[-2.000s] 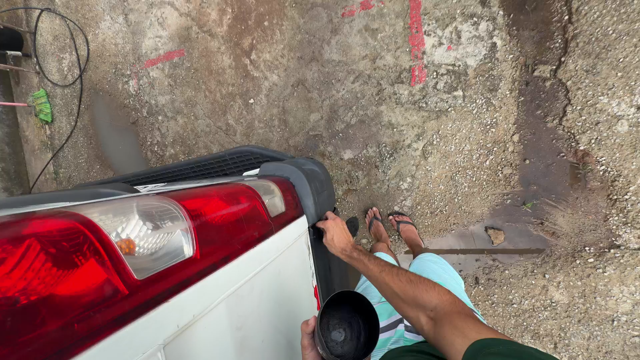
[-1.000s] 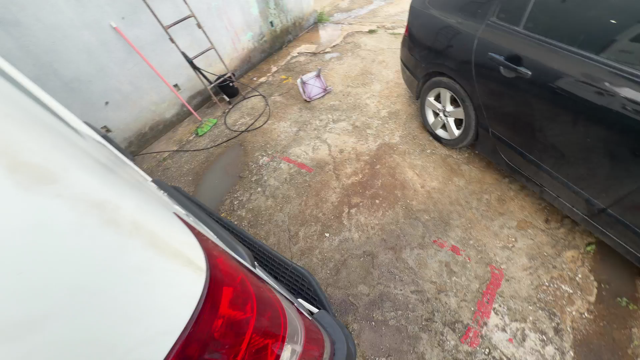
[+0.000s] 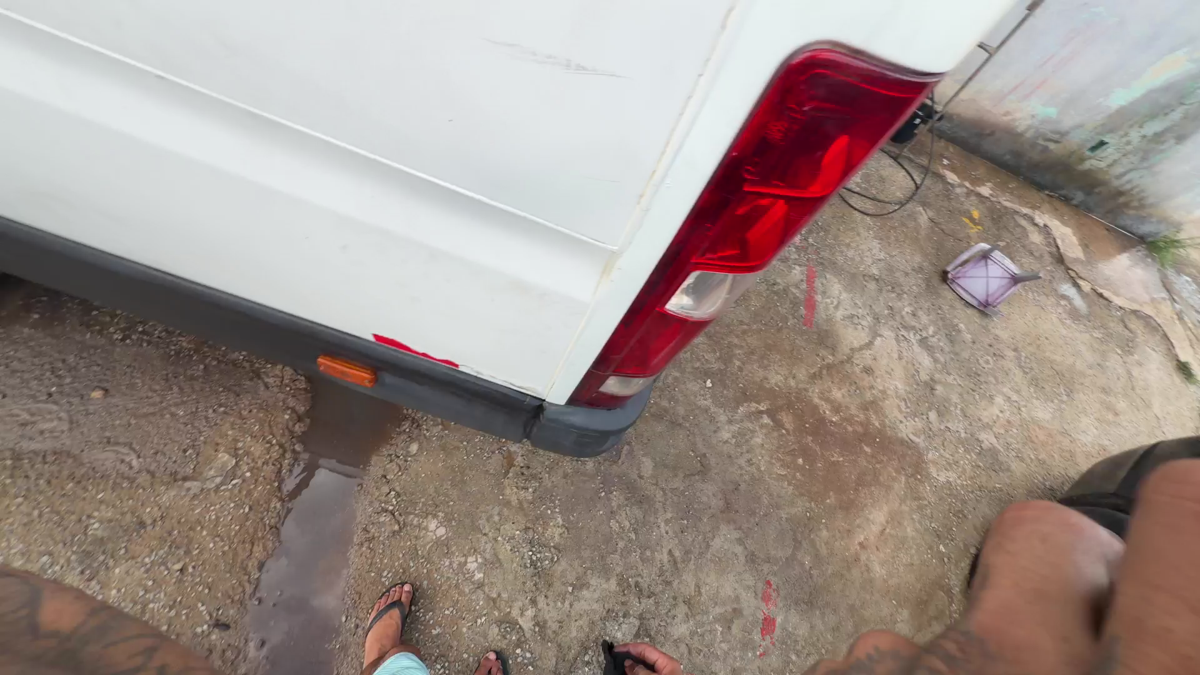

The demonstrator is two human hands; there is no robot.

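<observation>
My right hand (image 3: 649, 660) appears at the bottom centre, fingers closed on a small black object (image 3: 614, 656), mostly cut off by the frame's edge. My left hand is not visible. Beyond stands a white van (image 3: 487, 178) with a tall red tail light (image 3: 759, 206) and a dark plastic bumper corner (image 3: 591, 427). A red mark (image 3: 412, 351) and an orange side marker (image 3: 347, 370) lie low on its side. Tattooed arms, whose owner I cannot tell, come in blurred and close at the bottom left (image 3: 84, 623) and the right (image 3: 1041, 581).
My feet in black flip-flops (image 3: 386, 619) stand on rough concrete beside a puddle (image 3: 309, 562). A purple plastic stool (image 3: 989, 278) lies on the ground at the right. Behind the van are a black cable (image 3: 886, 208) and a stained wall (image 3: 1097, 112). Red marks (image 3: 767, 614) show on the ground.
The view has swung round strongly. Two seconds ago my right hand was at the bumper corner and my left hand held a black cup; neither that hand nor the cup shows now.
</observation>
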